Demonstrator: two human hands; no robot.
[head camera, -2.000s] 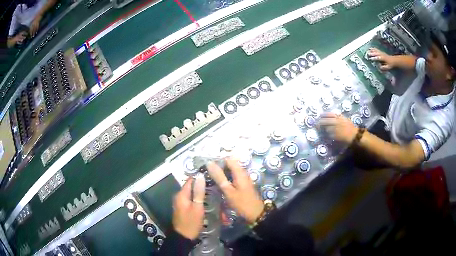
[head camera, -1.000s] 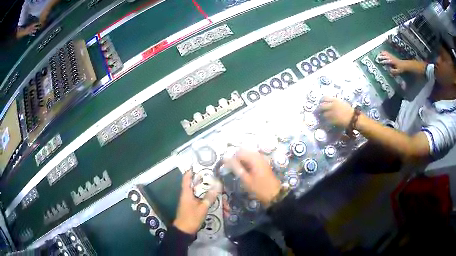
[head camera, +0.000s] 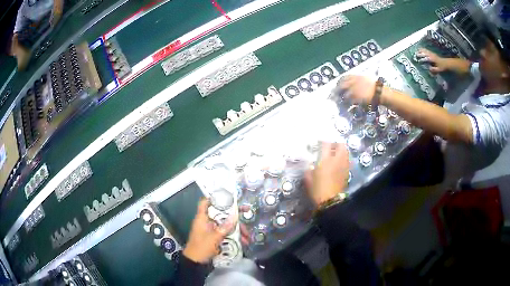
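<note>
My left hand (head camera: 202, 233) grips a pale four-position housing (head camera: 228, 248) by its side, near the bottom centre. The housing runs away from me, with round openings along it; its near end is partly hidden by a blurred pale shape. My right hand (head camera: 330, 172) is over the clear blister tray (head camera: 302, 223), fingers down and blurred; I cannot tell whether it holds anything. Silvery round inserts (head camera: 270, 199) sit in the tray's pockets. Glare washes out the tray's far side.
Another person's hand (head camera: 358, 89) reaches over the tray's far right. Scalloped brackets (head camera: 249, 110), flat four-hole plates (head camera: 144, 127) and black-ringed housings (head camera: 309, 80) lie on the green belt. A ringed housing (head camera: 158, 232) lies left of my left hand. A brown tray (head camera: 89, 72) stands far left.
My right hand has moved right and away from the housing, out over the tray. My left hand still holds the housing. The other person's hand has moved slightly left and farther away.
</note>
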